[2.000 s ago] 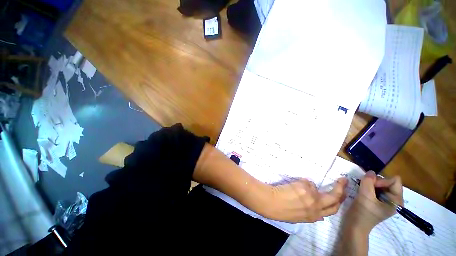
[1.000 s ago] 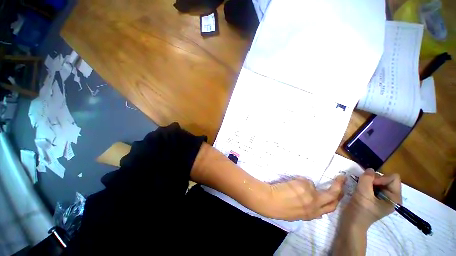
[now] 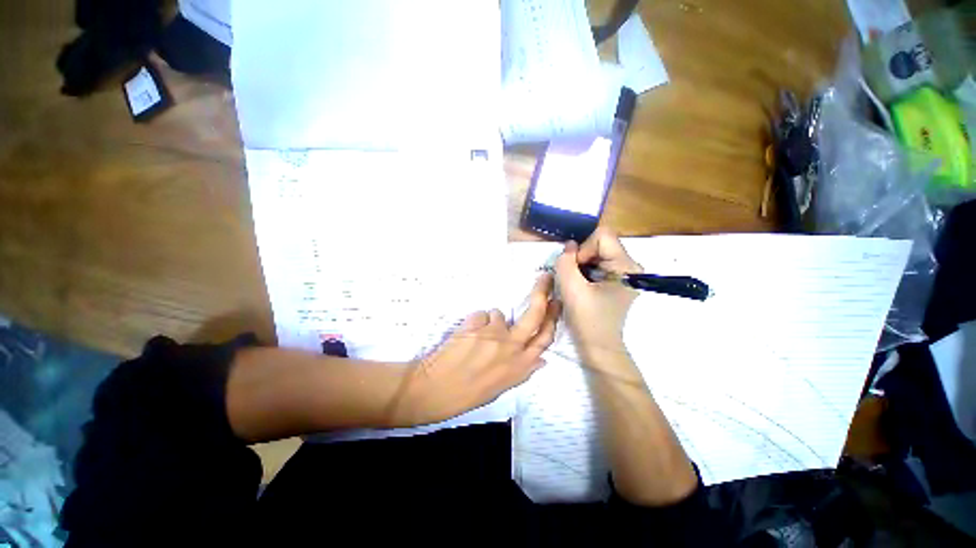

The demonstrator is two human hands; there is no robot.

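Note:
My right hand [image 3: 599,294] holds a black pen [image 3: 669,285] near the upper left part of a ruled notebook [image 3: 771,332]; the tip area is small and partly hidden by the fingers. My left hand [image 3: 482,359] lies flat across the lower right of a printed form [image 3: 364,236], its fingertips at the notebook's left edge beside the right hand. The hand grips nothing visible. A turned-up white sheet [image 3: 364,75] extends above the form. A smartphone [image 3: 578,177] with a bright screen lies above the notebook, partly under a printed sheet [image 3: 546,64].
Black fabric scraps [image 3: 107,43] and a small black tag with a white centre [image 3: 145,92] lie upper left. Dark tools [image 3: 794,161], a crumpled clear plastic bag [image 3: 867,182] and a green packet [image 3: 933,137] are at the right. A small paper slip [image 3: 640,54] lies above the phone.
The view has turned and shifted right, so the papers look more upright and the notebook's right side shows. My right hand still holds the pen; my left hand still rests beside it.

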